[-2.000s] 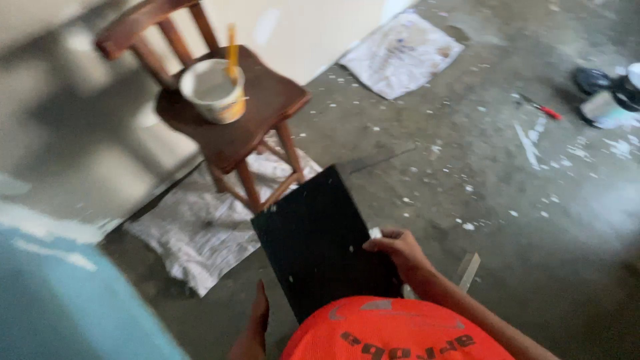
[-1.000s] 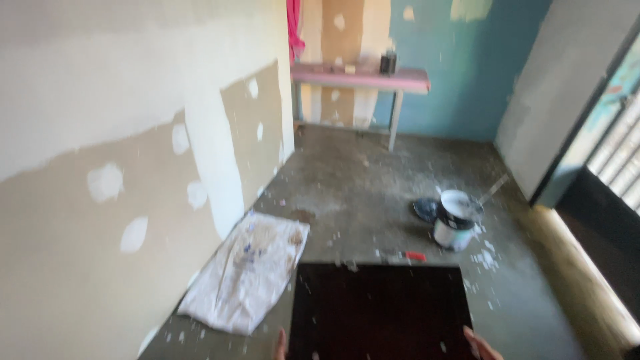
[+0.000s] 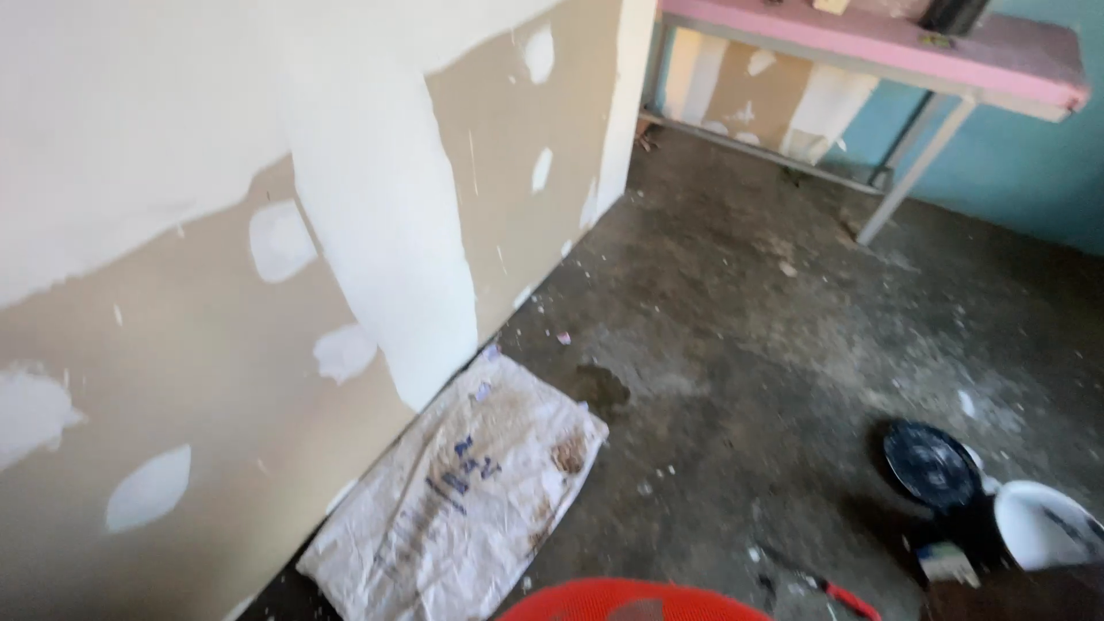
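Note:
Neither of my hands shows in the head view, so what they hold cannot be told. The red fabric of my clothing (image 3: 638, 601) shows at the bottom edge. A dark brown surface (image 3: 1018, 595) fills a small part of the bottom right corner, beside a white bucket (image 3: 1044, 524). Left of the bucket lies a round black lid (image 3: 931, 464). A red-handled tool (image 3: 849, 599) rests on the floor near the bottom. A wrinkled white sack (image 3: 457, 500) bearing writing lies flat against the foot of the wall.
A drywall partition (image 3: 517, 198) with white compound patches runs along the left. At the back, a pink-topped table (image 3: 862, 43) on metal legs stands by a blue wall (image 3: 1026, 164). White specks dot the concrete floor (image 3: 733, 345).
The view has swung a long way. Both hands and the dark panel between them, seen one second ago, are out of view, save perhaps a dark part at the bottom right.

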